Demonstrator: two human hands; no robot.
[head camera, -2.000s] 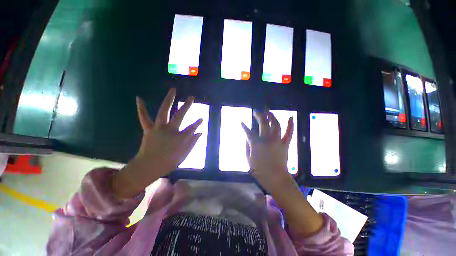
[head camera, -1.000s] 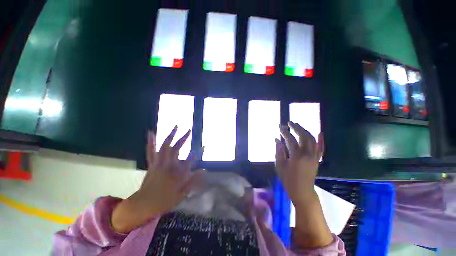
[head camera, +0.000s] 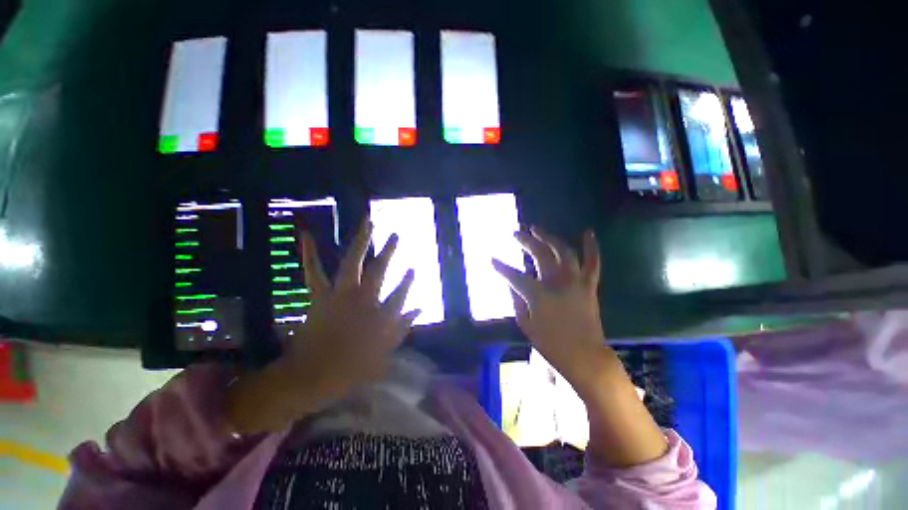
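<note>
Four phones lie side by side in the near black tray. The leftmost phone (head camera: 208, 274) and the second phone (head camera: 286, 259) show black menus with green lines. The third phone (head camera: 413, 259) and the rightmost phone (head camera: 485, 259) are plain white. My left hand (head camera: 350, 309) is spread, bare and empty, over the right part of the second phone and the left edge of the third. My right hand (head camera: 560, 299) is spread and empty, with its thumb side over the right edge of the rightmost phone. Whether fingertips touch the screens I cannot tell.
Four phones (head camera: 296, 85) in the far tray show pale screens with green and red blocks. More phones (head camera: 645, 139) lie in a tray at the right on the green mat (head camera: 697, 244). A blue bin (head camera: 705, 398) with a white sheet (head camera: 543, 398) is at the near edge. Black panels frame the right side.
The view has shifted, so the trays appear further left. The two left near phones went from white to black menus with green lines. My left hand has moved rightward across the phones.
</note>
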